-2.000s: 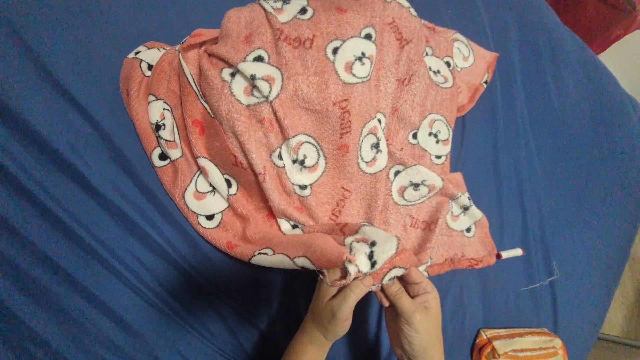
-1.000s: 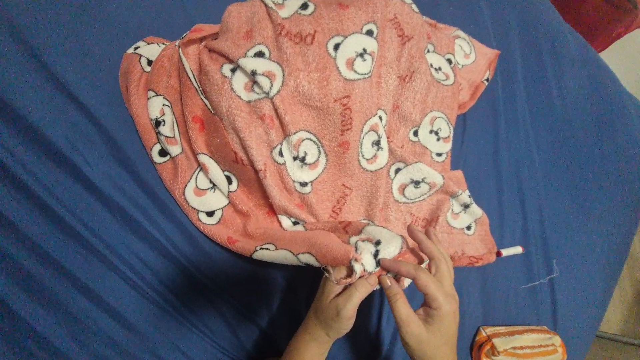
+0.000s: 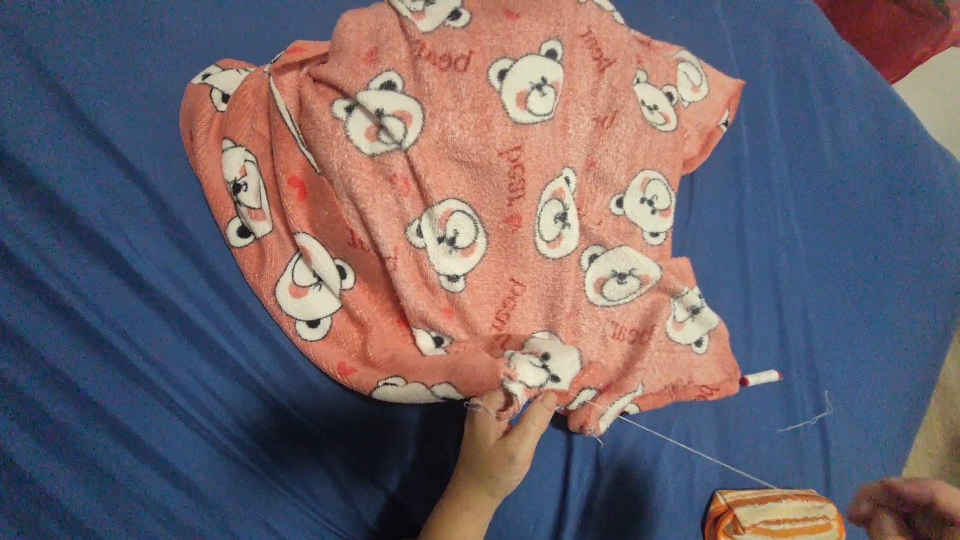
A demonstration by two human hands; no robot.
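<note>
Pink fleece fabric printed with white bear faces lies spread and folded over a blue sheet. My left hand pinches its gathered lower edge between thumb and fingers. A pale thread runs taut from that edge down to the right, toward my right hand, which is blurred and partly cut off at the lower right corner. Whether a needle is between its fingers cannot be seen. Beside that hand sits an orange and white striped pouch.
The blue sheet is wrinkled at the left. A small white stick-like item with red ends touches the fabric's right corner, and a loose piece of thread lies near it. Red cloth is at the top right.
My right hand has moved away from the fabric's edge to the lower right, and a taut thread now shows. My left hand stays at the gathered edge.
</note>
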